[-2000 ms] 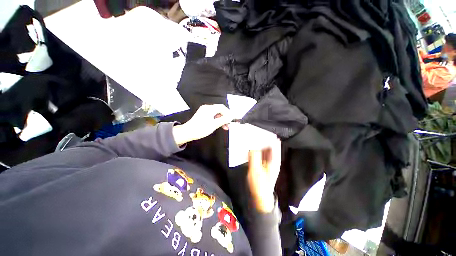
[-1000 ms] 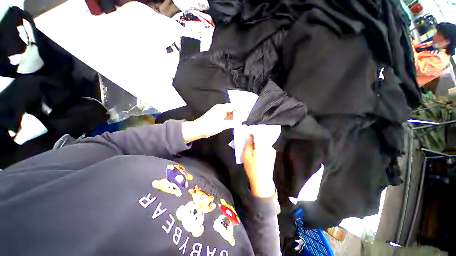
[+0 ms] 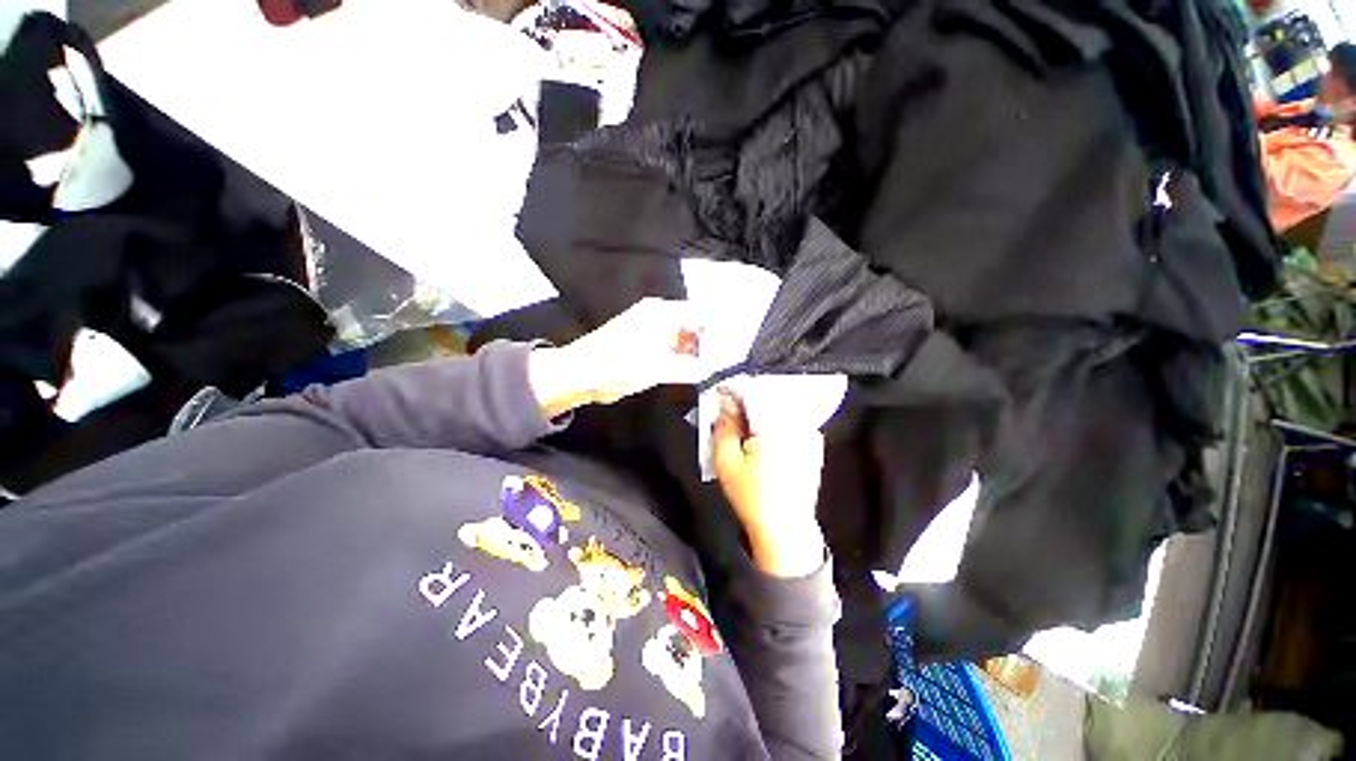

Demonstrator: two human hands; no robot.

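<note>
A bright white trim (image 3: 811, 399) with an upper and a lower flap lies against a black garment (image 3: 855, 312) close to my body. My left hand (image 3: 632, 353) holds the upper flap near the join; a small reddish spot shows at its fingers. My right hand (image 3: 766, 468) comes up from below and pinches the lower flap, fingers bent. The two hands are close together. No needle or thread can be made out. Fingertips are partly washed out.
A large heap of black garments (image 3: 1011, 193) fills the centre and right. More black garments with white trims (image 3: 101, 372) lie at left, beside a white tabletop (image 3: 402, 119). A blue basket (image 3: 952, 706) is below. A person in orange (image 3: 1306, 171) is at the far right.
My right hand has moved left and up from the lower flap's right side and now pinches it near the join. My left hand stays at the upper flap. The view has shifted slightly.
</note>
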